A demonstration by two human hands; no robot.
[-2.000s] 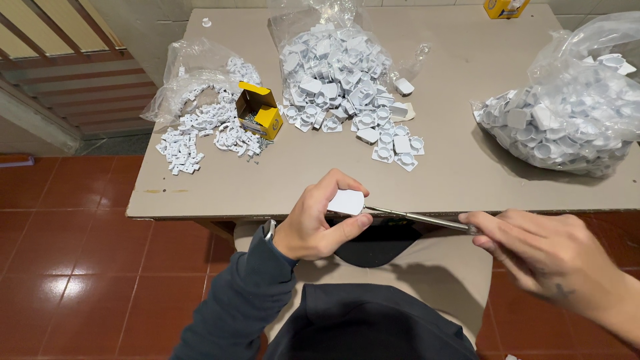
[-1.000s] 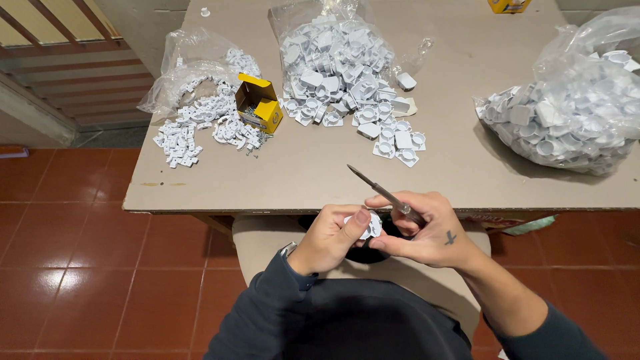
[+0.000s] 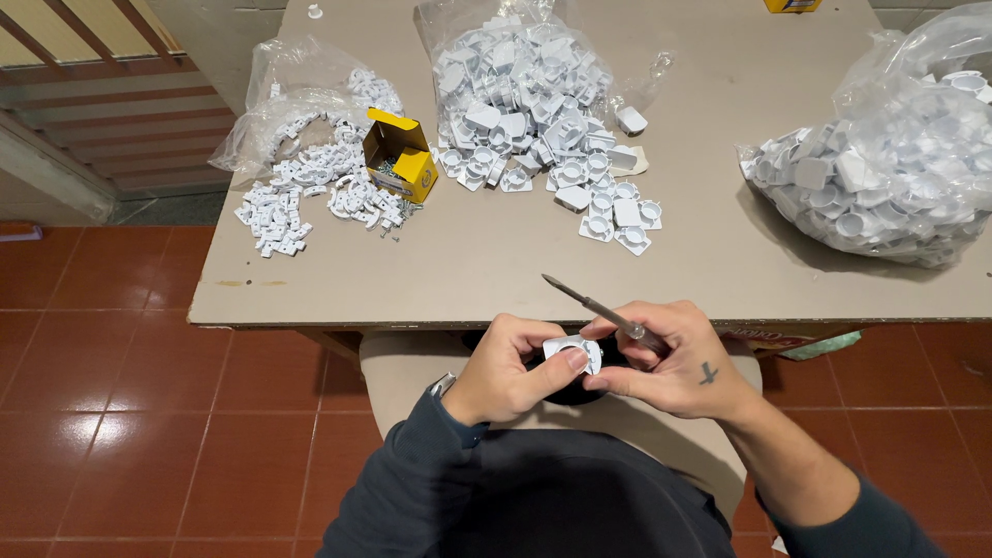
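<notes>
Below the table's front edge, my left hand grips a white plastic fitting, its thumb over the round opening. My right hand has a screwdriver in its curled fingers, the shaft slanting up and to the left, clear of the fitting. The right thumb and index fingertip are at the fitting's right side, where a small dark metal end shows. On the table, similar white fittings spill from a plastic bag. To their left, an open yellow box holds screws, and small white plastic clips lie beside it.
A full plastic bag of white parts stands at the table's right. Another yellow box is at the back edge. Loose screws lie before the open box. The table's front edge runs just beyond my hands. A chair seat is beneath them.
Two seconds ago the screwdriver tip was at the fitting; by one second ago my right hand had moved in close to my left and the tip pointed away. Since then the hands have hardly moved.
</notes>
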